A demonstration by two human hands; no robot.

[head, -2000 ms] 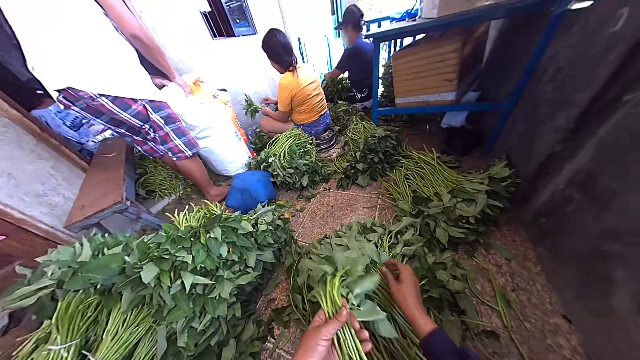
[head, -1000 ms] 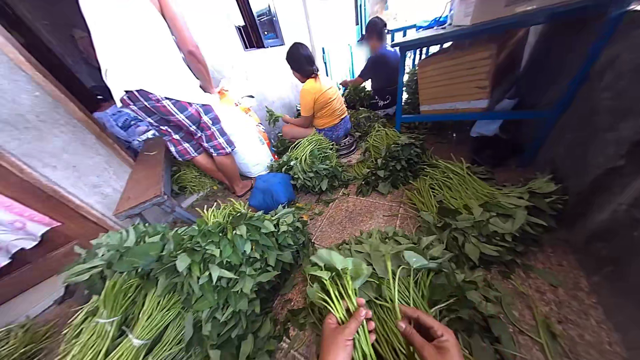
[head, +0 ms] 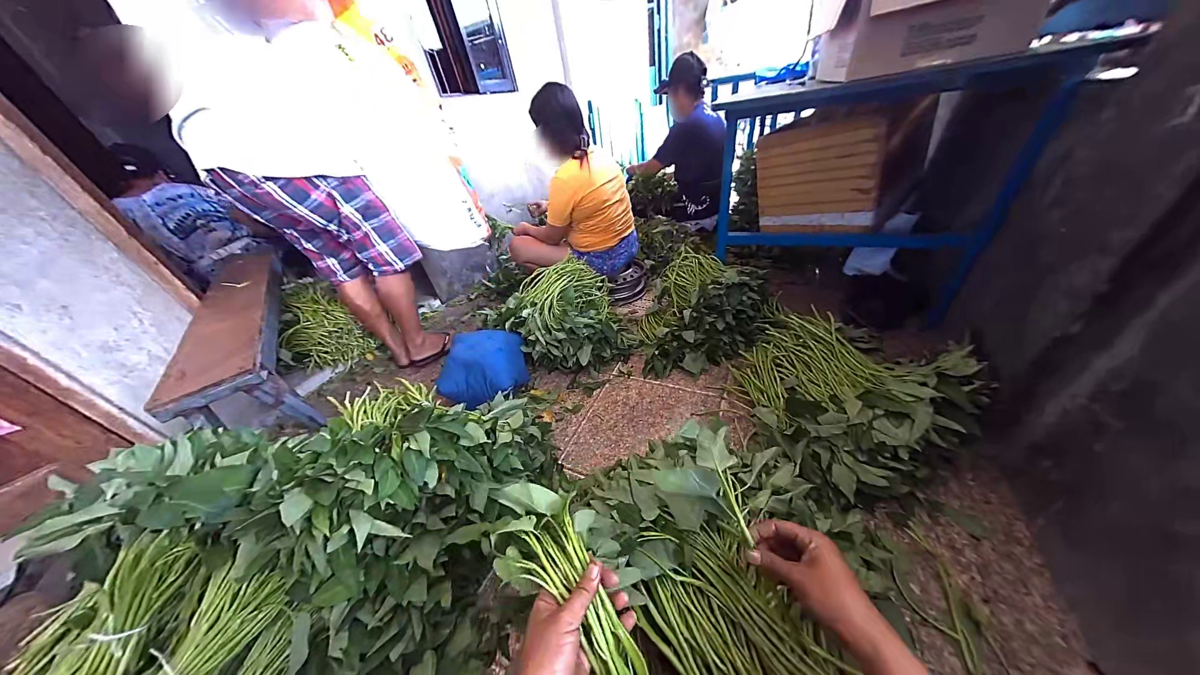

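My left hand [head: 574, 619] is closed around a small bunch of leafy green stems [head: 586, 591], its leaves pointing up and away. To its right, my right hand [head: 797, 562] pinches a single leafy stem [head: 734, 502] between thumb and fingers. Both hands are above a loose pile of long green stems [head: 722, 600] with broad leaves on the floor. At the left lies a big heap of leafy greens [head: 375, 478], with tied bundles [head: 206, 600] at its near side.
A blue cloth bundle [head: 483, 367] and more greens [head: 844, 403] lie on the tiled floor [head: 647, 412]. A wooden bench [head: 220, 328] stands left, a blue table [head: 900, 89] back right. A standing person [head: 319, 220] and several seated people are nearby.
My right hand has moved away from the left and up, lifting a stem from the pile. The standing person has leaned over beside the white sack.
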